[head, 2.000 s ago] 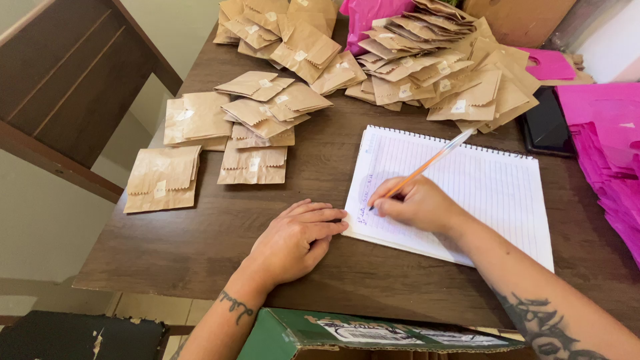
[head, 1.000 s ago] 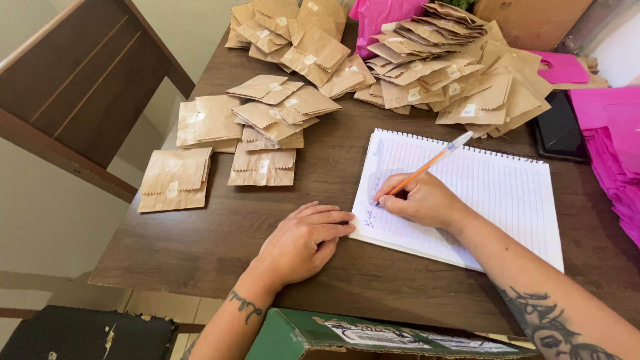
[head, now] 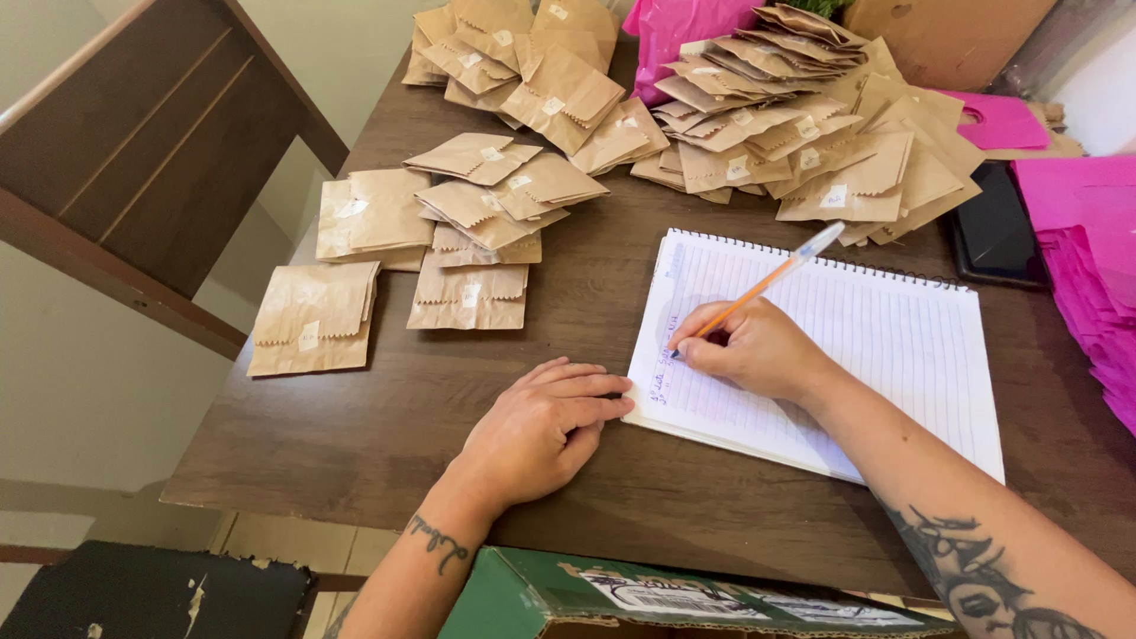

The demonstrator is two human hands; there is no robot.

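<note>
My right hand (head: 754,351) grips an orange ballpoint pen (head: 754,288), its tip on the ruled page of a spiral notebook (head: 879,373), beside lines of blue handwriting. My left hand (head: 541,430) lies flat on the wooden table (head: 355,453), its fingertips touching the notebook's near left edge. It holds nothing. Folded brown paper bags (head: 470,293) with small written labels lie in overlapping groups beyond my left hand, and a single bag (head: 312,319) lies at the far left of them. A larger heap of such bags (head: 799,133) is behind the notebook.
A black phone-like object (head: 998,231) lies right of the notebook, near stacked pink bags (head: 1092,284). Another pink bag (head: 688,35) and a cardboard box (head: 950,40) stand at the back. A green cardboard box (head: 657,590) is below the table's near edge. Wooden chair at left (head: 151,133).
Short new pen marks show on the page, and my right hand stays on the pen. My left hand remains at the notebook's edge.
</note>
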